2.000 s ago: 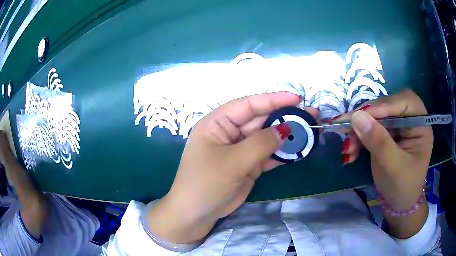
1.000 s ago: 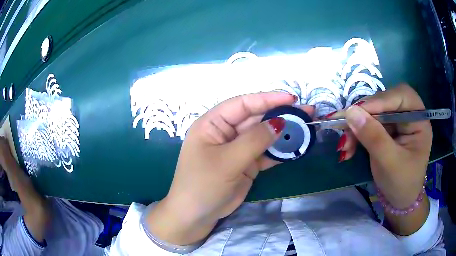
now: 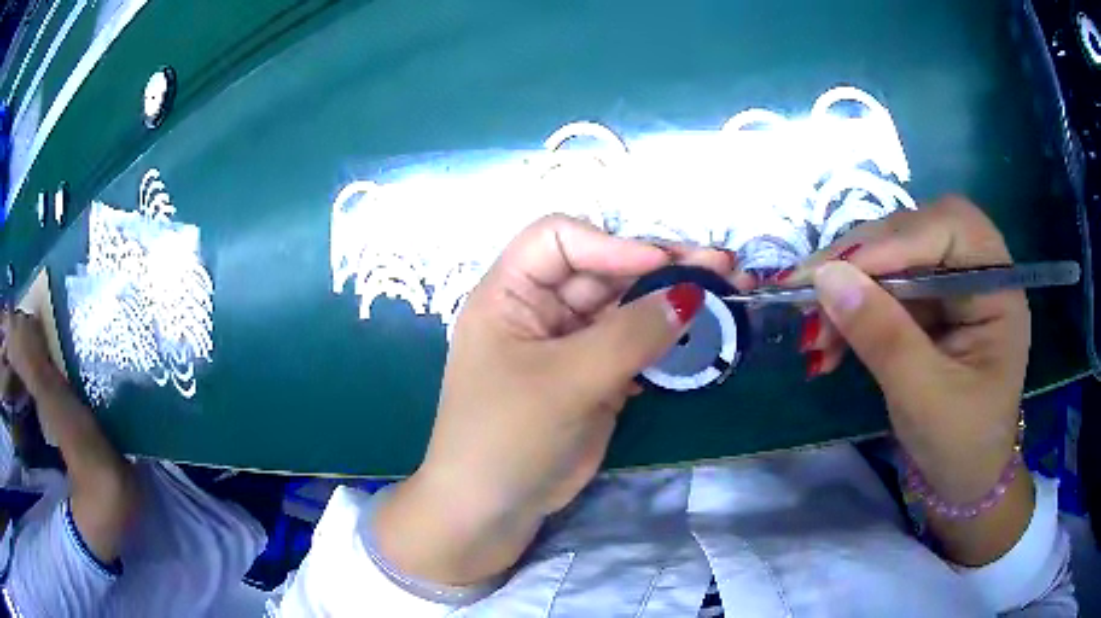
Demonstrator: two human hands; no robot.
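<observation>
My left hand point(image 3: 543, 362) holds a round part point(image 3: 697, 349), a black disc with a grey centre, a small dark hole and a white ring around it. The left thumb lies over its upper face. My right hand point(image 3: 924, 326) grips silver-grey tweezers point(image 3: 984, 280), their tip at the upper right edge of the disc. Whether the tip holds anything cannot be told. Behind the hands, a glaring white sticker sheet point(image 3: 483, 199) lies on the bench with white arc stickers point(image 3: 392, 280) along its edges. My hands hide part of its near edge.
Another sticker sheet point(image 3: 139, 284) with arcs lies on the bench at left. A neighbour's arm point(image 3: 85, 447) reaches in at the lower left. Discs point(image 3: 158, 97) sit on the green conveyor belt point(image 3: 199, 46) at the upper left. The bench's near edge curves in front of me.
The disc is tilted more and has shifted slightly left. Both hands moved slightly left with it, the tweezers staying at its edge. The left sheet and belt discs appear farther right in view.
</observation>
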